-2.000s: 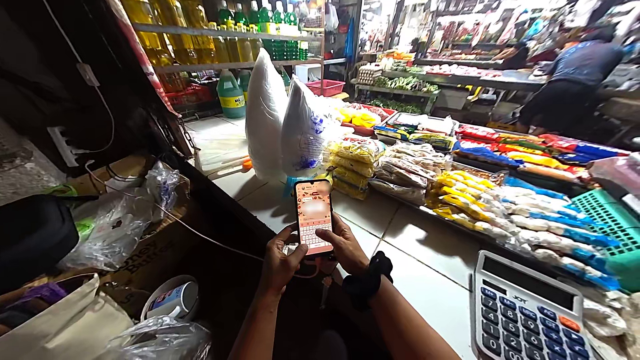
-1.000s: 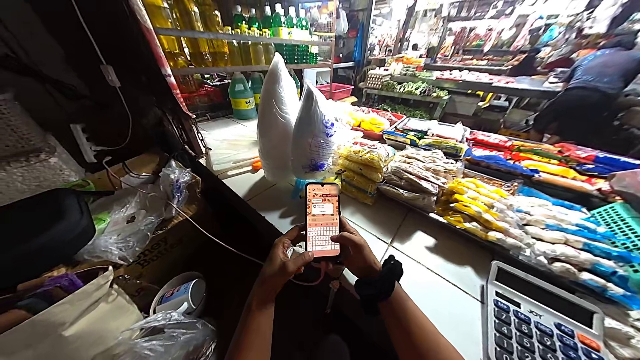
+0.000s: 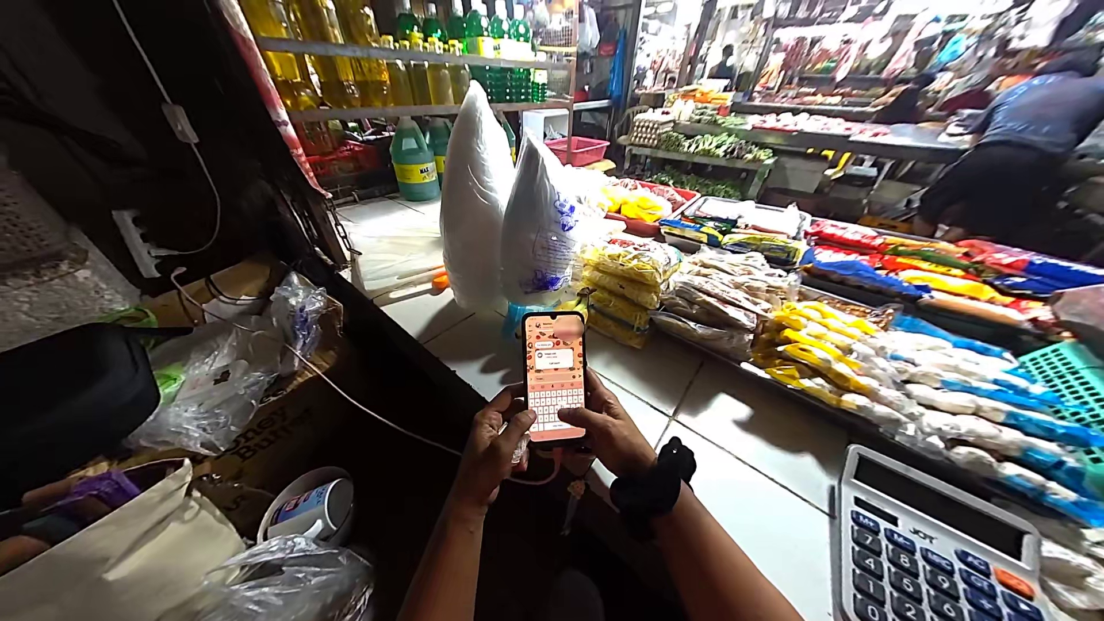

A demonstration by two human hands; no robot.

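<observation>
A smartphone (image 3: pixel 555 379) stands upright between my two hands, its lit screen showing an on-screen keyboard and a chat. My left hand (image 3: pixel 498 444) holds its lower left side, the thumb over the keys. Around its lower right side is my right hand (image 3: pixel 611 424), with that thumb also at the keyboard. A dark scrunchie (image 3: pixel 654 490) circles my right wrist. From the phone's bottom end runs a cable (image 3: pixel 556 466). Just beyond the phone, two tall white plastic sacks (image 3: pixel 476 207) stand on the tiled counter (image 3: pixel 733 440).
A large calculator (image 3: pixel 936 543) lies at the lower right. Packed goods in yellow and white bags (image 3: pixel 819 349) line the counter. At left are a cardboard box (image 3: pixel 285 414), plastic bags and a white mug (image 3: pixel 315 513). Bottles (image 3: pixel 496 39) fill a shelf behind. A person (image 3: pixel 1026 129) bends at a far stall.
The phone stays in both hands. My right thumb has shifted slightly over the keyboard, and the content on the screen differs from two seconds ago.
</observation>
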